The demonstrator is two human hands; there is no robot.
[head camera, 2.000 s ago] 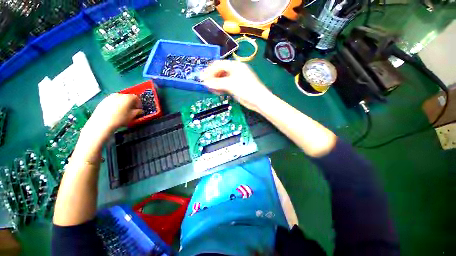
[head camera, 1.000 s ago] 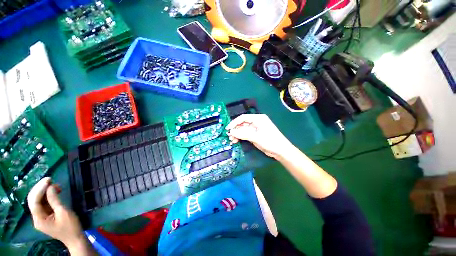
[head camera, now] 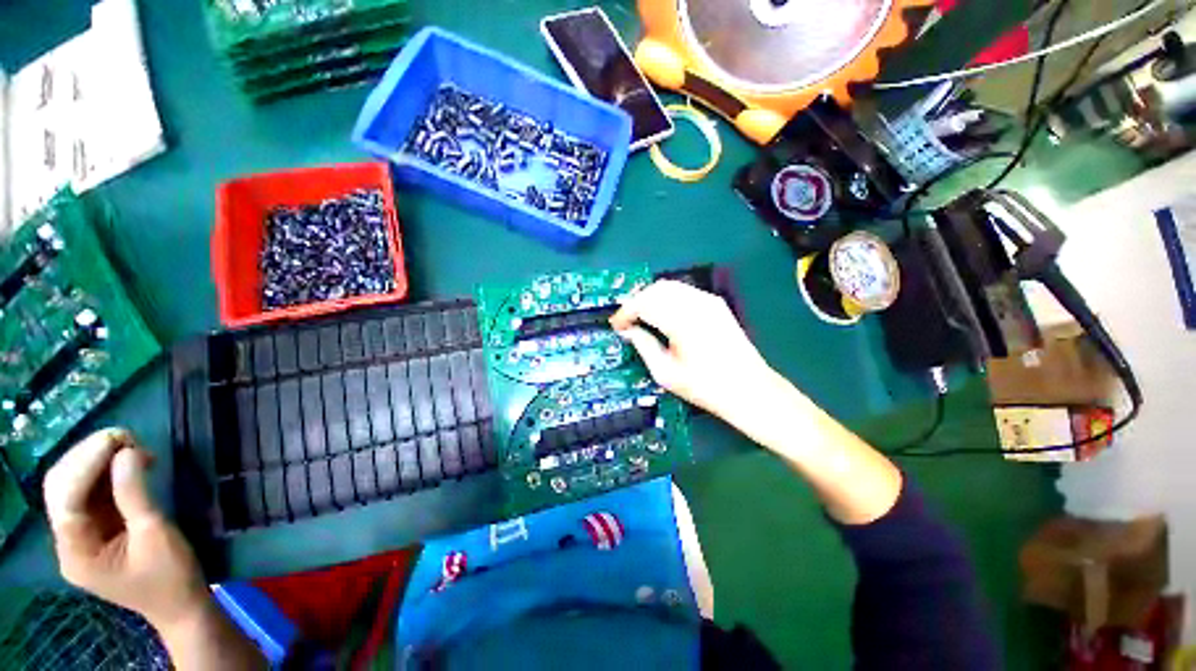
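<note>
A green circuit board (head camera: 577, 374) with two dark slots lies on the right part of a black ribbed support tray (head camera: 354, 420). My right hand (head camera: 682, 341) is over the board's upper right, thumb and fingertips together at the board; whether a small part is between them cannot be told. My left hand (head camera: 118, 531) is at the lower left, left of the tray, fingers curled with thumb and forefinger close; its fingertips are too blurred to tell if they hold anything. A red bin (head camera: 308, 243) and a blue bin (head camera: 498, 131) behind the tray hold small dark cylindrical parts.
Stacked boards (head camera: 308, 46) stand behind the bins. More boards (head camera: 72, 328) lie at left, below a white sheet (head camera: 85, 98). A phone (head camera: 607, 72), tape roll (head camera: 686, 142), orange fan (head camera: 708, 85), solder reel (head camera: 863, 271) and black station (head camera: 918, 308) are at right.
My left hand has left the red bin and moved to the lower left. My right hand has moved from the blue bin to the board and has since shifted a little along its upper right.
</note>
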